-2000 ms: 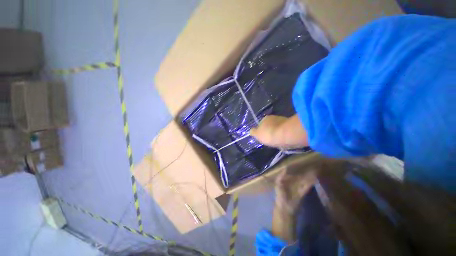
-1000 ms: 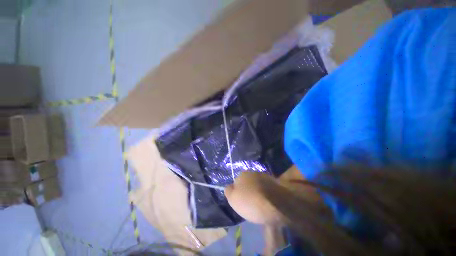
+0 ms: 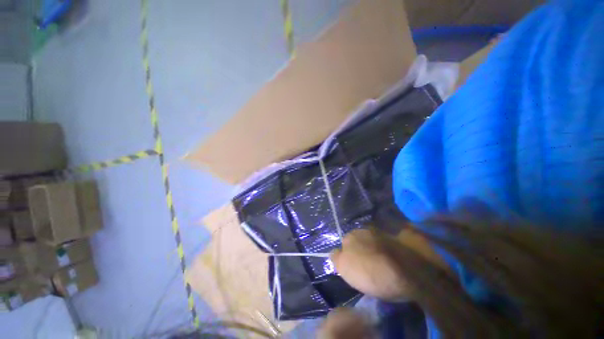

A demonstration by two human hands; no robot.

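Observation:
A shiny black tray stack (image 3: 304, 212) with white wrapping at its edges lies tilted among the carton flaps. Thin white strapping (image 3: 329, 192) crosses over its top. My right hand (image 3: 374, 265) reaches in from the right under a blue sleeve and is closed on the strapping where the bands meet. My left hand (image 3: 346, 324) is at the bottom edge beside the stack's near corner, cut off and blurred; its fingers cannot be made out. The stack covers the carton's near rim. A large brown carton flap (image 3: 318, 93) stands out behind it.
Another flap (image 3: 235, 271) spreads at the lower left. Smaller brown cartons (image 3: 63, 212) are stacked at the far left. Yellow-black tape (image 3: 162, 165) marks the grey floor. A white-topped surface (image 3: 40, 321) is at the lower left corner. A blue bar (image 3: 457, 31) shows at the top right.
The black stack, inside the carton walls earlier, has come up and now overlaps the near rim. My right hand stays on the strapping and is lower in the picture. My left hand is now mostly out of view.

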